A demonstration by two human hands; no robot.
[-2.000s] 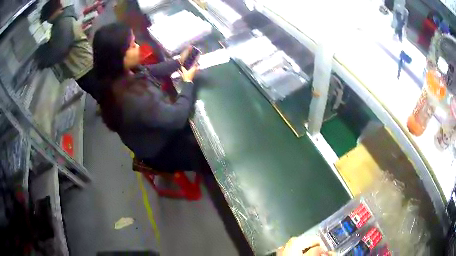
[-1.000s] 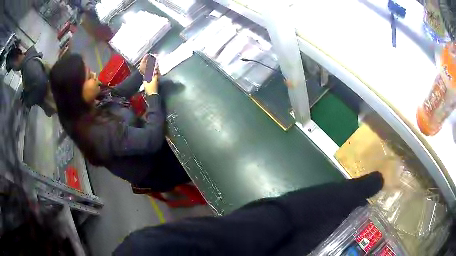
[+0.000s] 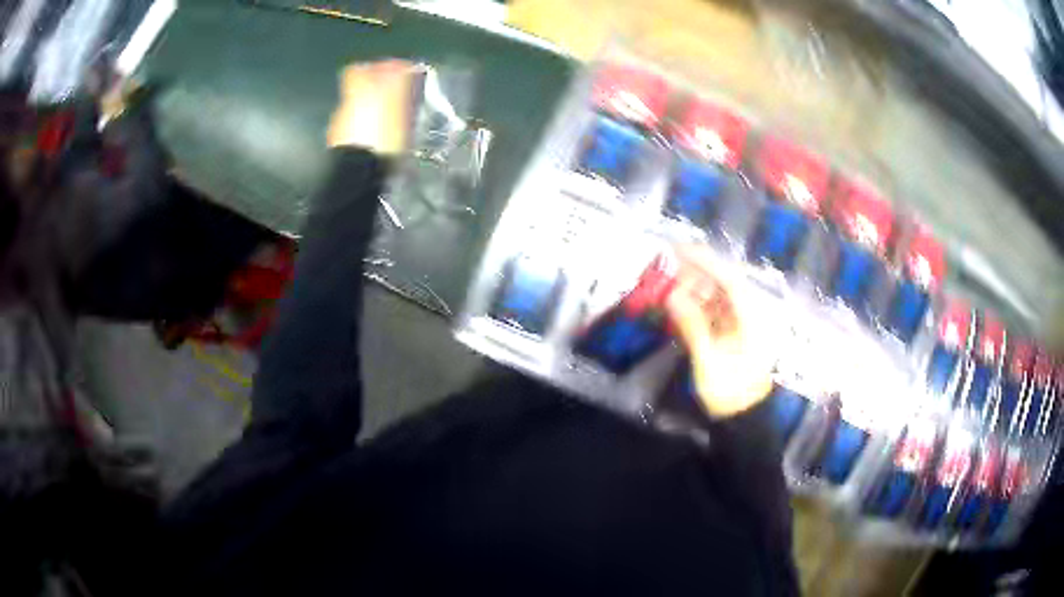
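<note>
A large clear blister tray (image 3: 496, 338) lies in front of me with red-and-blue product units in its pockets; the back row shows several units (image 3: 782, 198). My right hand (image 3: 723, 338) is at the front row, its fingers on the red top of a tilted product unit (image 3: 624, 332). The front-left pocket shows a bluish patch; blur hides what it is. My left hand (image 3: 373, 107) is over the green bench, left of the tray, against loose clear plastic pieces (image 3: 449, 140). Blur hides whether its fingers grip them.
Stacked filled trays (image 3: 992, 385) overlap at the right. A tan cardboard sheet (image 3: 653, 29) lies behind the tray, with clear plastic beyond it. A seated person (image 3: 128, 210) is at the left, near a red stool (image 3: 263, 286). The green bench top (image 3: 245, 105) extends left.
The view has swung down and right onto the tray. Both hands now show, one at the clear pieces and one at a unit. The phone and bottle have left the view.
</note>
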